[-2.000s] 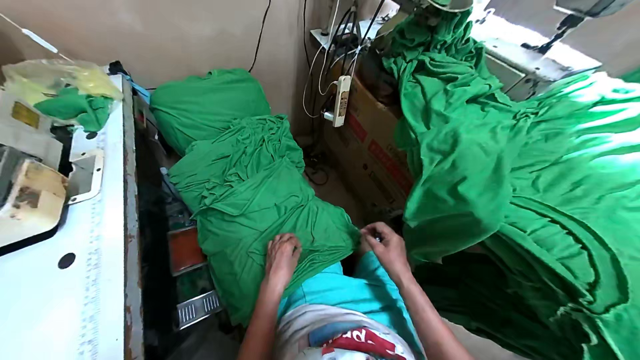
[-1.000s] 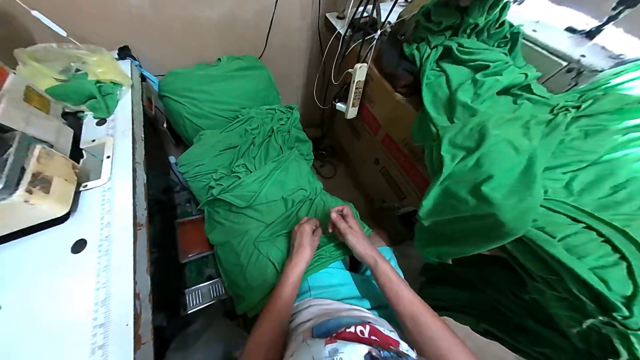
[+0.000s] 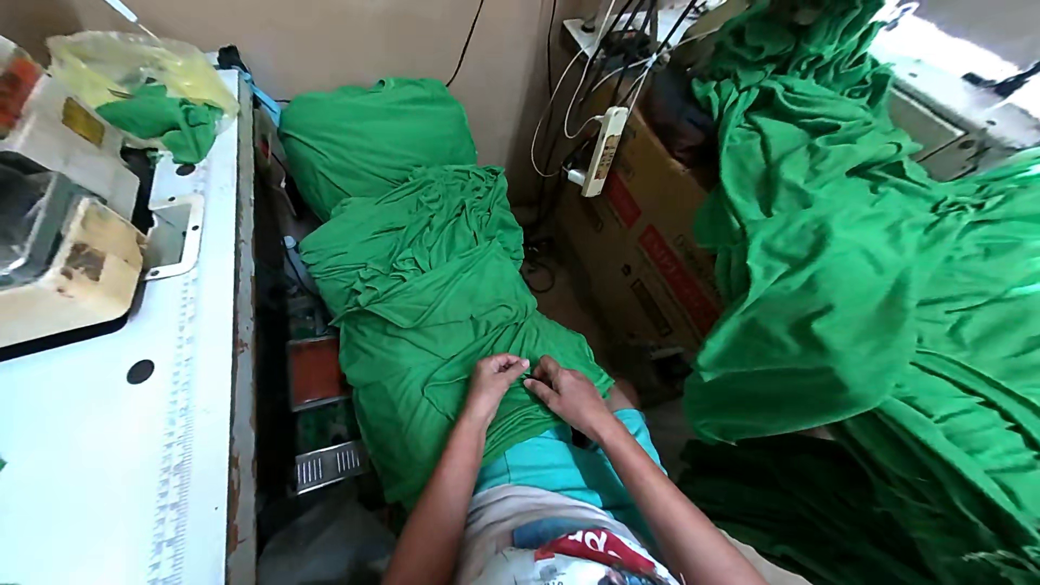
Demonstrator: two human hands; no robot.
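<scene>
Green knit fabric (image 3: 431, 325) lies bunched over my lap and reaches away to a rounded green bundle (image 3: 378, 138) by the wall. Above the near part of this cloth, my left hand (image 3: 497, 380) has its thumb and fingertips pinched together. My right hand (image 3: 569, 394) is close beside it on the right, fingers bent, its tips almost meeting those of the left. Something small and dark shows between the fingertips, too small to identify; which hand has hold of it is unclear.
At left stands a white sewing-machine table (image 3: 97, 439) with a machine (image 3: 73, 260) and a yellowish plastic bag (image 3: 138, 73). A cardboard box (image 3: 634, 244), a power strip (image 3: 605, 153) and hanging cables are ahead. More green fabric (image 3: 829, 284) drapes over another machine table at right.
Two seconds ago my hands were apart, the left on the cloth and the right at its edge. Both have come together above the cloth.
</scene>
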